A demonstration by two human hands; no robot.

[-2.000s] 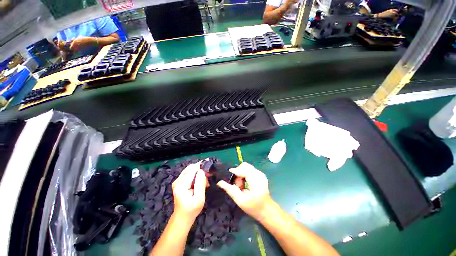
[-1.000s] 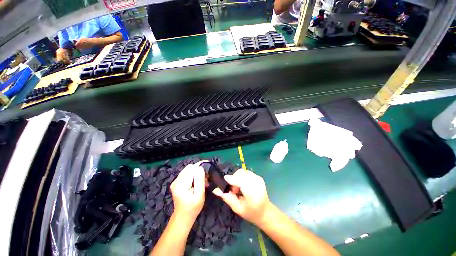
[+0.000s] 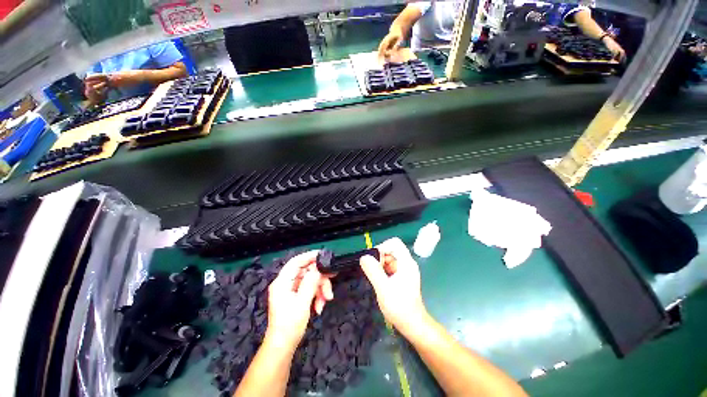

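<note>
A black plastic piece is held level between my two hands, above the heap. My left hand grips its left end, where a small dark pad or cap seems to sit; the fingers partly hide it. My right hand pinches its right end. The heap of small dark grey pads lies under and around my hands. Loose black plastic parts lie in a pile left of the heap. A black tray behind the heap holds two rows of slanted black parts.
A small whitish bottle and a crumpled white cloth lie right of my hands. A long black tray or lid slants at right, beside a dark lump. Plastic-wrapped stacked sheets stand at left. People work across the conveyor.
The black piece has turned from steeply slanted to nearly level, and my right hand has risen to its right end. Across the conveyor, a person's hand has reached over a board of parts.
</note>
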